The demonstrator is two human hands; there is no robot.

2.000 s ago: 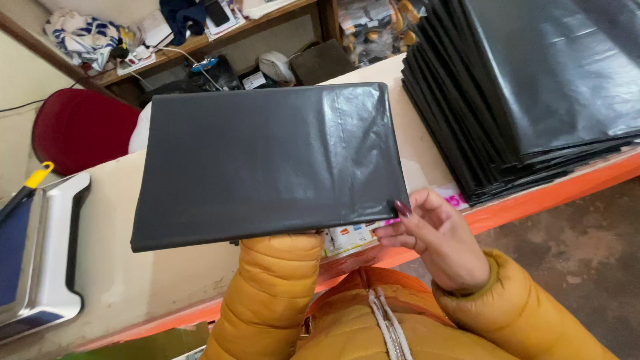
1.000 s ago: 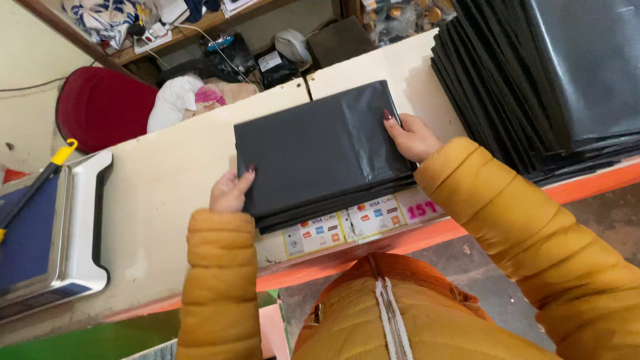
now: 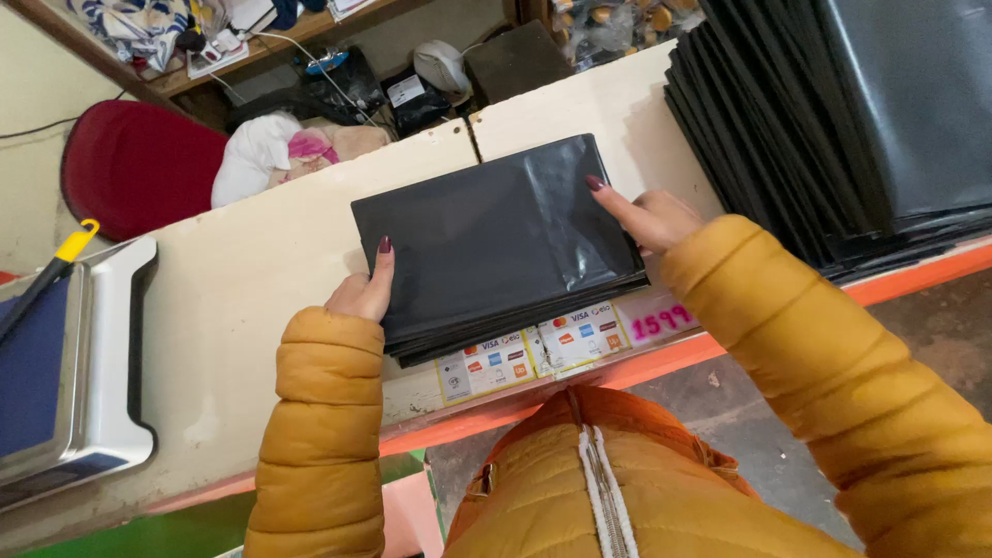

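A small stack of folded black plastic bags [image 3: 496,240] lies at the near part of the cream counter, tilted a little, with its layers showing along the near edge. My left hand [image 3: 366,285] grips its left edge, thumb on top. At the right edge my right hand [image 3: 649,217] holds it the same way, thumb on the top bag. The fingers of both hands are partly hidden. A larger pile of black plastic bags [image 3: 783,139] stands on the counter to the right of my right hand.
A counter scale [image 3: 116,356] stands at the left, with a black and yellow tool [image 3: 74,244] across it. Stickers [image 3: 577,337] line the counter's front edge. Behind are a red chair [image 3: 139,167], white cloth [image 3: 252,155] and a cluttered wooden shelf [image 3: 310,35].
Two seconds ago the black bags were held up higher, with my left hand hidden beneath them. They are now lower, and my left hand shows at their left edge.
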